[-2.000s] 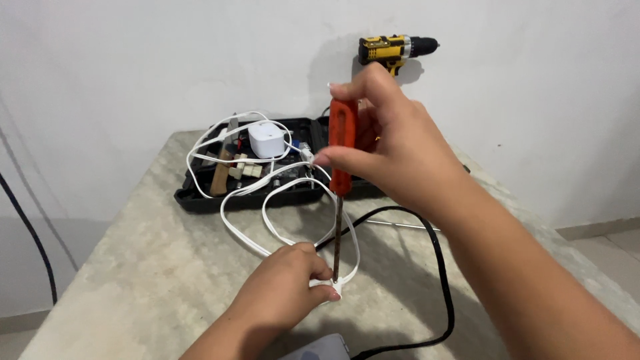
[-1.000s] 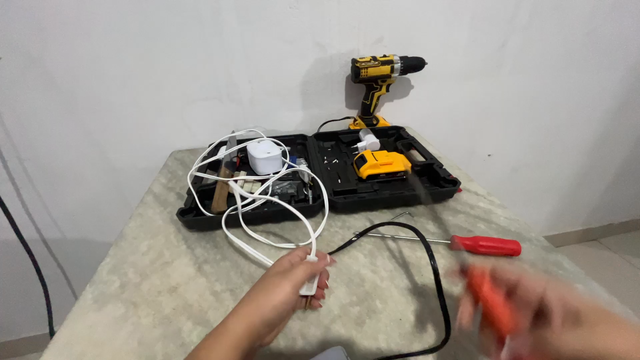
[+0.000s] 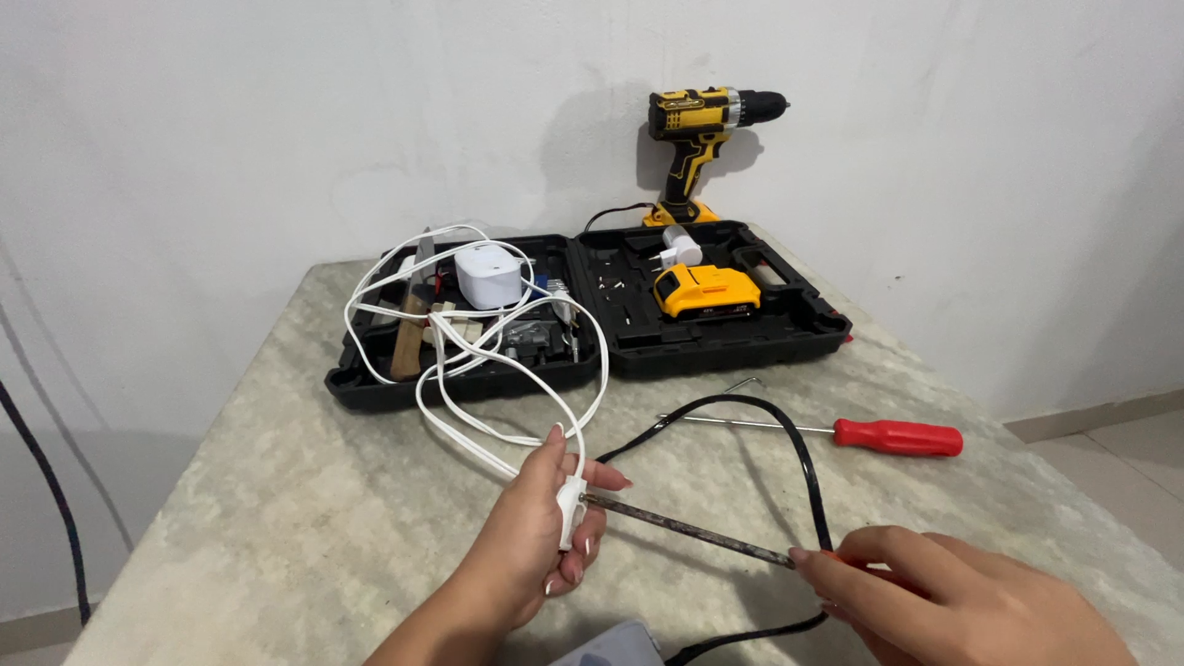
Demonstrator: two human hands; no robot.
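Observation:
Low in the middle, my left hand (image 3: 532,536) holds a small white plastic cord fitting (image 3: 572,514), likely an inline switch or connector, on a looped white electrical cord (image 3: 546,384). My right hand (image 3: 953,592), at the lower right, grips a screwdriver by its handle, which the fingers mostly hide. The dark shaft of this screwdriver (image 3: 689,529) points left, and its tip meets the side of the white fitting. Whether the tip sits in a screw cannot be told.
An open black tool case (image 3: 703,345) holds a yellow battery (image 3: 708,291), white adapters and a hammer (image 3: 409,333). Behind stands a cordless drill (image 3: 689,148). A red-handled screwdriver (image 3: 897,437) and a black cable (image 3: 807,453) lie on the stone-look tabletop (image 3: 231,518). A grey object (image 3: 610,647) shows at the bottom edge.
Two seconds ago the screwdriver stood upright over the fitting. One second ago it was away at the right, blurred; now its tip is back at the fitting from the side.

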